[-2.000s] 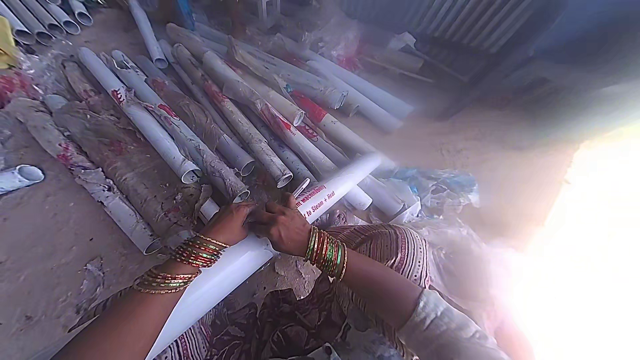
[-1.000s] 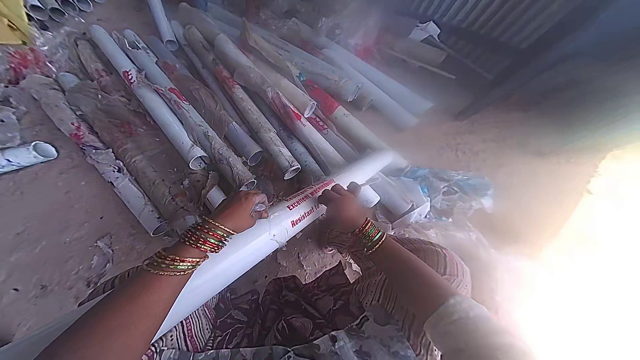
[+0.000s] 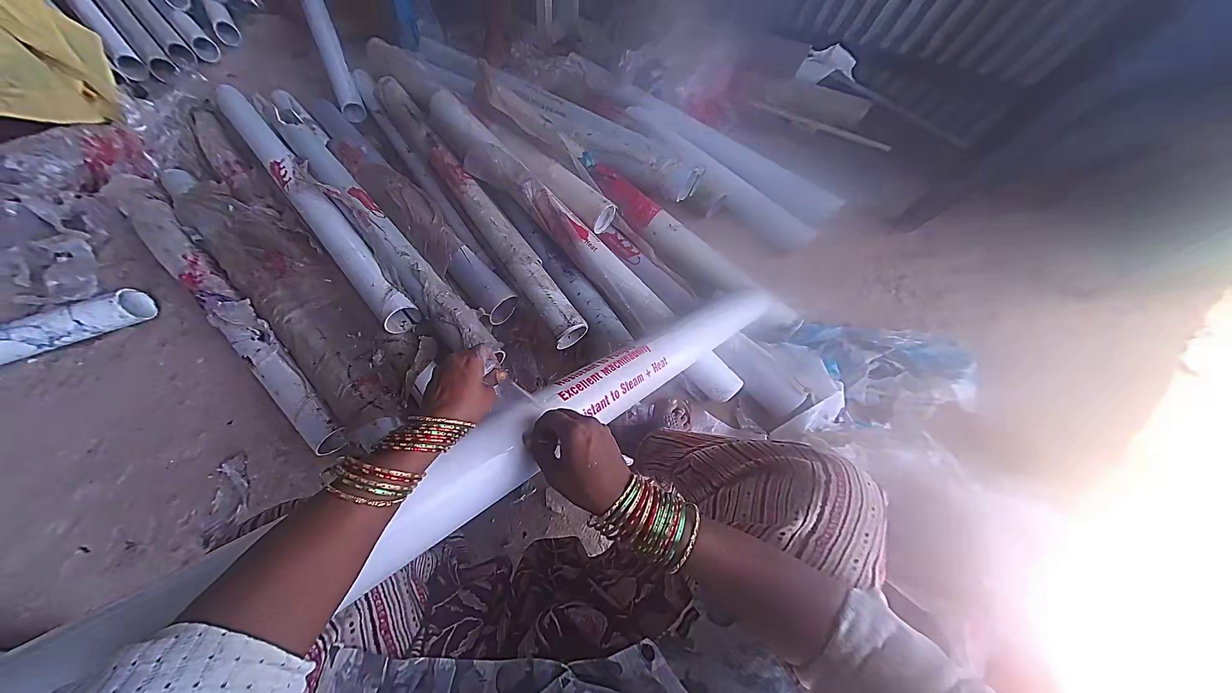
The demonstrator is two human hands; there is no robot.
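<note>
A long white plastic pipe (image 3: pixel 462 481) with red printed lettering lies slantwise across my lap, its far end toward the upper right. My left hand (image 3: pixel 464 387) is at the pipe's upper left side, fingers pinched on the edge of a clear plastic film (image 3: pixel 520 390). Below the lettering, my right hand (image 3: pixel 579 457) is curled against the pipe, with a small pale bit showing at its fingers; what exactly it grips is too small to tell. The film stretches thinly between the two hands. Bangles circle both wrists.
Several pipes (image 3: pixel 327 221), many in dusty torn film, lie on the ground ahead. One short pipe (image 3: pixel 77 327) is at the left, near crumpled plastic film (image 3: pixel 48 231). More pipes and a yellow cloth (image 3: pixel 53 63) are at the upper left. Bluish plastic (image 3: pixel 885 366) lies right of the pipe's end.
My right hand has come back down the pipe toward my left hand, uncovering the lettering. A strand of film now shows between the hands.
</note>
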